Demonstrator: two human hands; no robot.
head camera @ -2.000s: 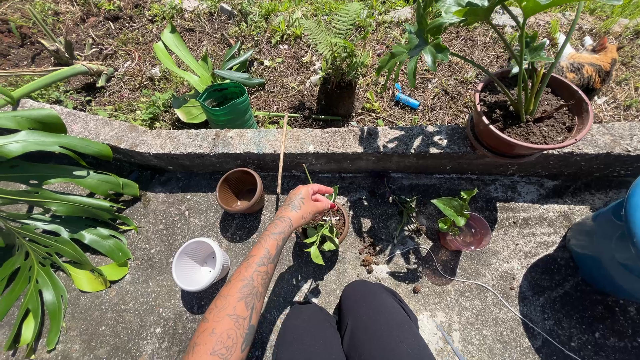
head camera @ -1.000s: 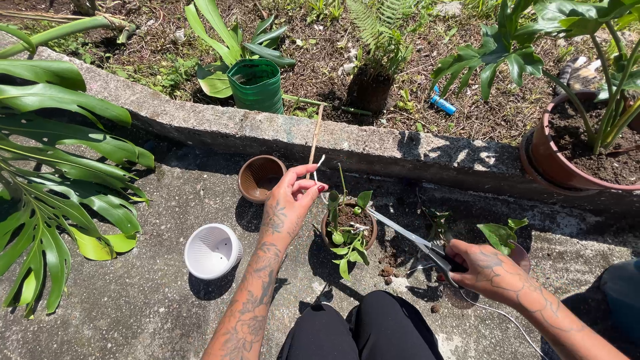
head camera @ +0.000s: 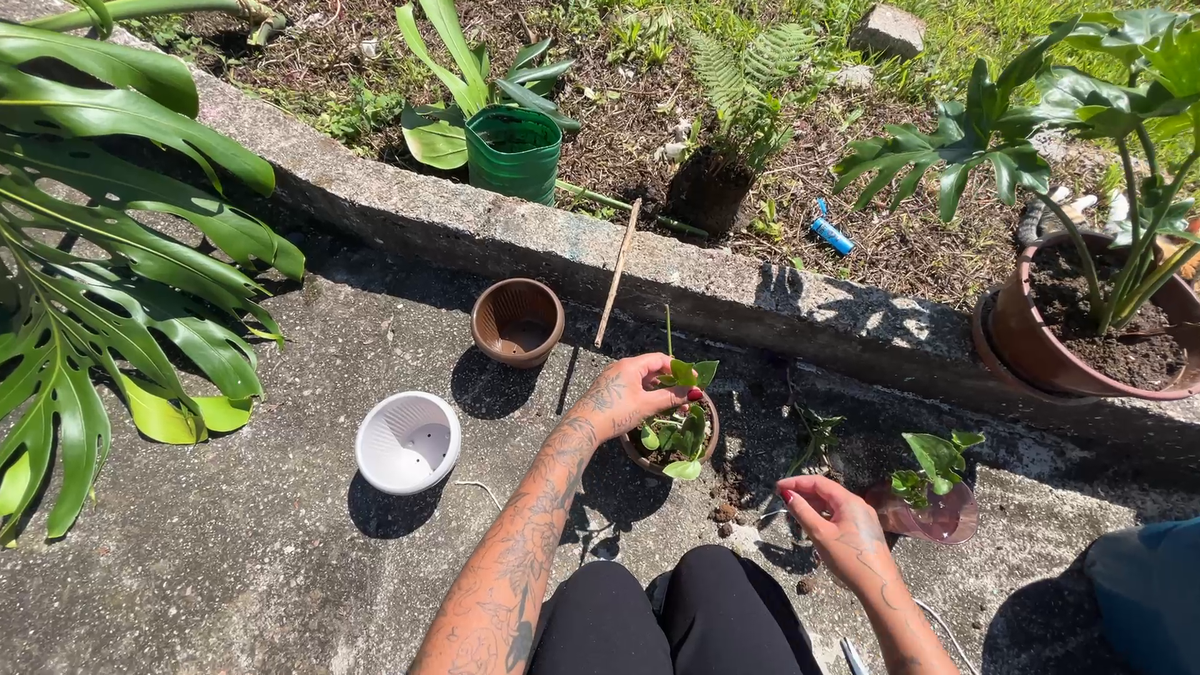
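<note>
My left hand point(head camera: 647, 394) is at a leafy plant point(head camera: 692, 433) in a small brown pot point(head camera: 640, 458), its fingers around a leaf or stem near the top. A thin green stick point(head camera: 668, 328) rises behind these fingers. My right hand point(head camera: 830, 516) hovers to the right of that pot, thumb and fingertips close together; whether they pinch the white string point(head camera: 773, 514) near them, I cannot tell. Scissors point(head camera: 852, 656) lie at the bottom edge, partly out of view. More of the white string point(head camera: 947, 637) lies on the concrete at the lower right.
An empty brown pot point(head camera: 517, 322) and a white pot point(head camera: 409, 442) stand to the left. A wooden stick point(head camera: 619, 272) leans on the low concrete wall point(head camera: 525, 228). A pink pot point(head camera: 928, 516) with a plant, a large potted plant point(head camera: 1078, 319) and a blue container point(head camera: 1148, 591) are at the right.
One second ago my right hand held scissors beside the plant and my left held string; now the scissors lie near the bottom edge. My left hand has moved onto the plant, and a bit of string lies near the white pot.
</note>
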